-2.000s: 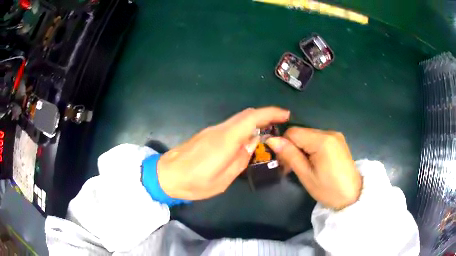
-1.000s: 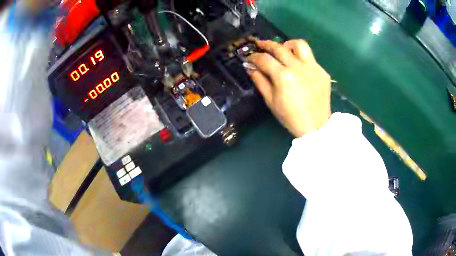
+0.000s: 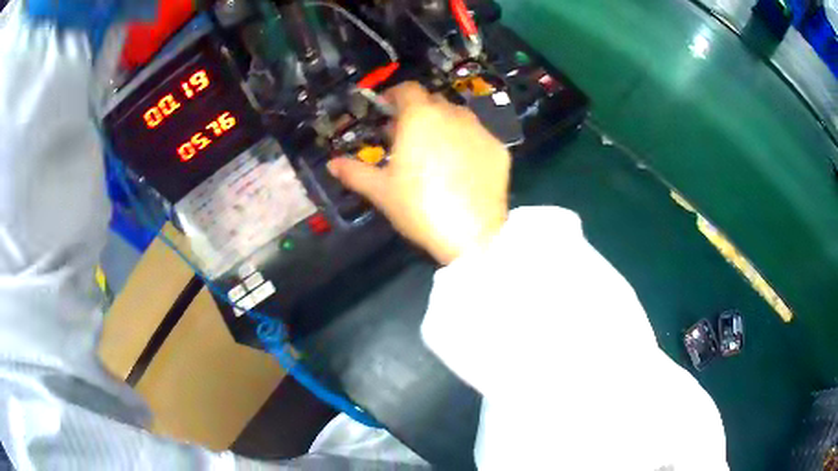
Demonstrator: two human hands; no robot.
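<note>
My right hand (image 3: 441, 179) is over the near nest of the black press fixture (image 3: 358, 267). Its thumb and fingers are apart around a watch housing (image 3: 349, 138) with an orange flex cable (image 3: 371, 155). My palm may hide the attached screen, and I see nothing gripped. In the far nest, another orange flex cable (image 3: 474, 86) shows, with its dark screen (image 3: 502, 120) hanging out, partly behind my hand. My left sleeve (image 3: 50, 184) runs up the left side; the left hand is beyond the top edge.
The timer display (image 3: 188, 115) glows red at left, above a paper label (image 3: 246, 207). Toggle clamps with red grips (image 3: 377, 75) stand over the nests. A blue cord (image 3: 312, 382) crosses below. Two open watch housings (image 3: 700, 344) lie on the green mat (image 3: 625, 239) at right.
My right hand has moved from the far nest to the near one. A screen now shows hanging from the far nest. The timer's lower row has changed from -00.00 to about 05.76.
</note>
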